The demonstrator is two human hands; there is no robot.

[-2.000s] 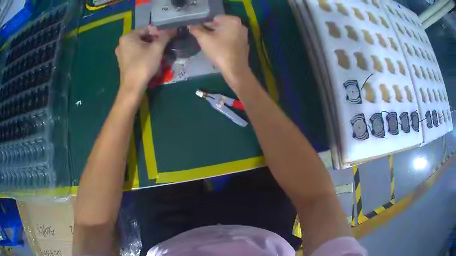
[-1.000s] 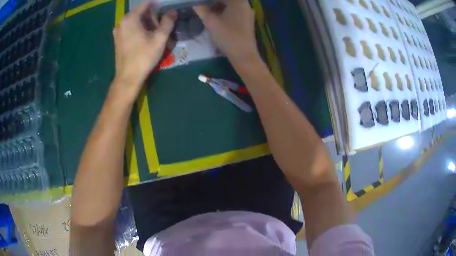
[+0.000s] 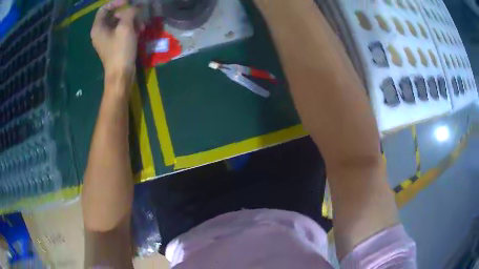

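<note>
The grey press base [image 3: 226, 32] is at the top, cut off by the picture's edge, with a dark round fixture [image 3: 188, 11] on it. A red tag [image 3: 176, 48] with a white square lies at its front left. My left hand [image 3: 116, 38] is left of the base with its fingers bent; blur hides whether it holds anything. My right hand is beyond the top edge; only the forearm shows. Red and white nippers [image 3: 242, 78] lie open on the green mat in front of the base.
A white foam tray [image 3: 386, 116] with dark units and tan empty pockets is at the right. A clear blister tray [image 3: 29, 152] with black parts is at the left. A cardboard carton [image 3: 58, 231] sits below the bench edge at lower left.
My left hand has moved left, away from the fixture. My right hand has gone up out of the picture. The camera view has shifted, so the bench things sit higher and the fixture shows more.
</note>
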